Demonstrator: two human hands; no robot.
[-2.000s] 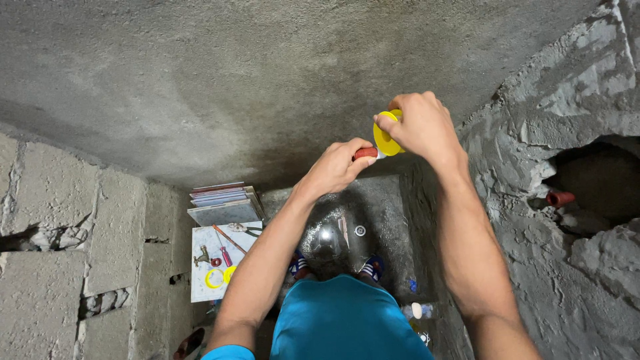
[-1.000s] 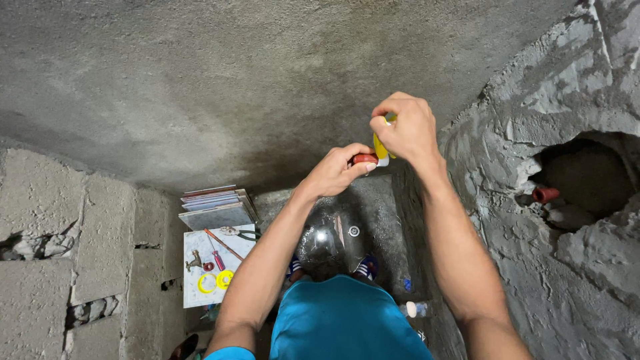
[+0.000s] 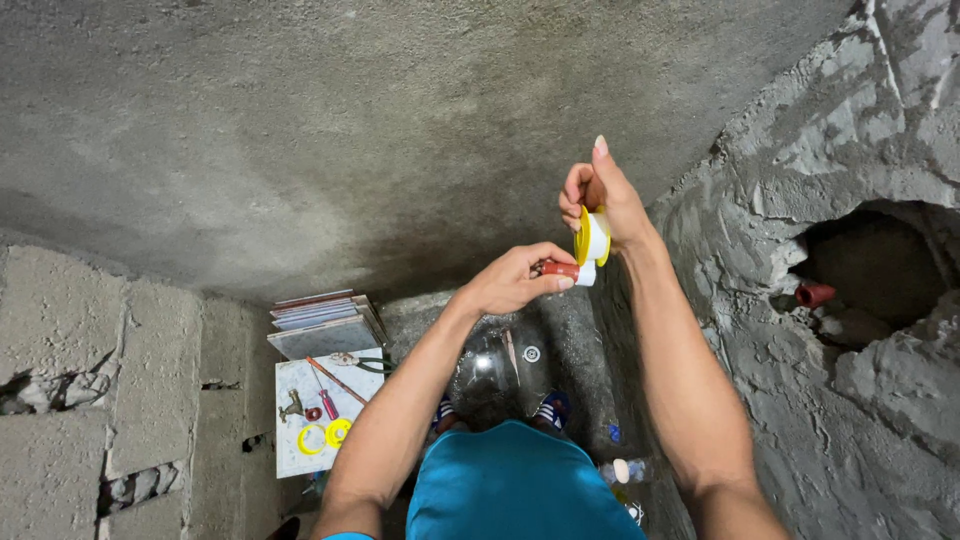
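Observation:
Between its thumb and fingers my left hand [image 3: 517, 279] holds a red-brown pipe fitting [image 3: 561, 271], lying roughly level. White thread seal tape [image 3: 586, 273] covers the fitting's right end. Just above that end, a yellow spool of white tape [image 3: 595, 236] rests against the fingers and palm of my right hand [image 3: 604, 195], whose thumb points up. The spool's lower edge meets or nearly meets the wrapped end. The fingers of the right hand are curled at the spool's far side, partly hidden.
At lower left, a tile [image 3: 292, 457] carries a brass tap [image 3: 292, 406], a screwdriver [image 3: 328, 403], pliers [image 3: 364, 362] and yellow spool parts [image 3: 311, 439]. Stacked tiles [image 3: 322, 337] lean behind. A red pipe end [image 3: 814, 295] shows in the right wall's hole. A floor drain [image 3: 532, 353] lies ahead of my feet.
My right hand has turned, its thumb now raised and the spool's white tape facing the view. My left hand keeps hold of the fitting.

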